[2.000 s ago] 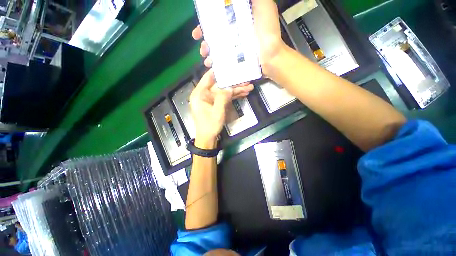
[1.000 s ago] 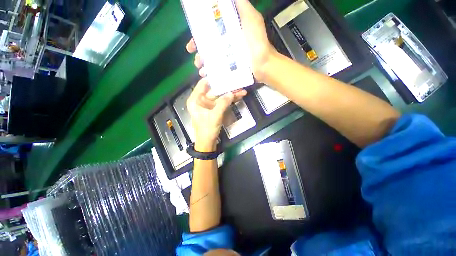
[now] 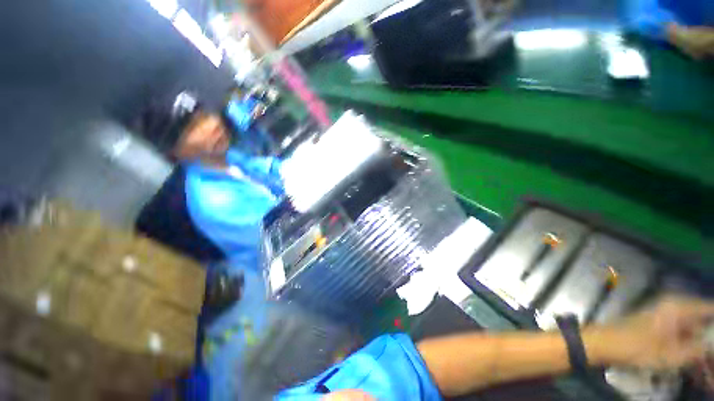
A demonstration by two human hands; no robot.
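Note:
My left hand (image 3: 677,333), with a black band on its wrist, is at the right edge, blurred and partly cut off; its fingers and anything in them cannot be made out. My right hand is not in view. The black foam tray (image 3: 565,210) lies beyond my left forearm. Two silver-grey display modules show in it, the left one (image 3: 509,262) whole and the other (image 3: 589,301) partly behind my arm. Each has a dark strip with an orange tip. A blurred greyish shape lies below my left wrist.
Shiny clear blister trays (image 3: 384,243) stand left of crumpled white paper (image 3: 446,262). A framed module (image 3: 301,254) shows by the stack. A person in blue (image 3: 223,200) is at left, near brown boxes (image 3: 94,290). A black block (image 3: 427,43) stands across the green bench (image 3: 509,137).
The view has swung left and is blurred. The held module, my right hand and the module on the mat are out of view. My left hand now shows at the far right.

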